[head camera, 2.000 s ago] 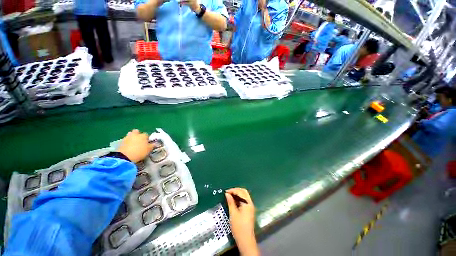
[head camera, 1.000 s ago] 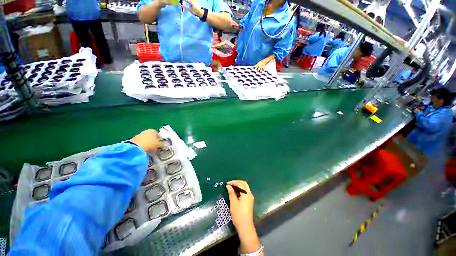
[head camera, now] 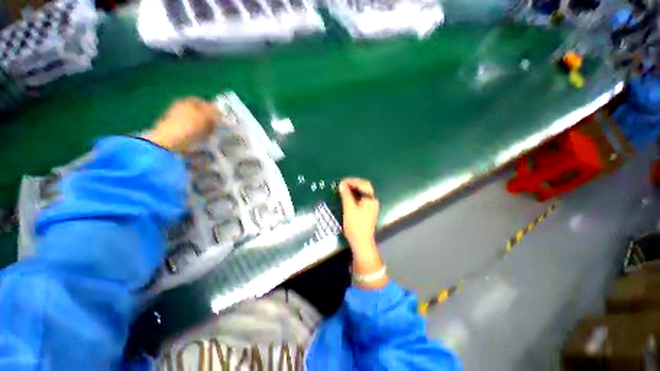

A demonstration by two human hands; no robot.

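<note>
The frame is blurred. My left hand (head camera: 185, 124) is over the far right corner of the translucent blister tray (head camera: 278, 187); whether its fingers hold anything cannot be told. Silver-grey rounded-square housings (head camera: 250, 171) sit in the tray's pockets, and my left sleeve covers many of them. My right hand (head camera: 359, 206) is closed on dark slim tweezers (head camera: 362, 194) at the bench's near edge. Tiny white pieces (head camera: 318, 185) lie on the green surface just left of my right hand. A die-cut adhesive sheet (head camera: 328, 222) lies below them, left of my right wrist.
A white paper scrap (head camera: 282, 126) lies beyond the tray's right side. White trays of dark parts (head camera: 231, 32) stand across the green bench (head camera: 405, 109). An orange and yellow item (head camera: 573, 67) is at the far right. A red stool (head camera: 557, 167) stands on the floor beyond the near edge.
The view has tipped downward, so the bench appears higher and my lap shows. My left hand has shifted slightly off the tray's far right pocket. My right hand stays beside the tiny pieces with the tweezers.
</note>
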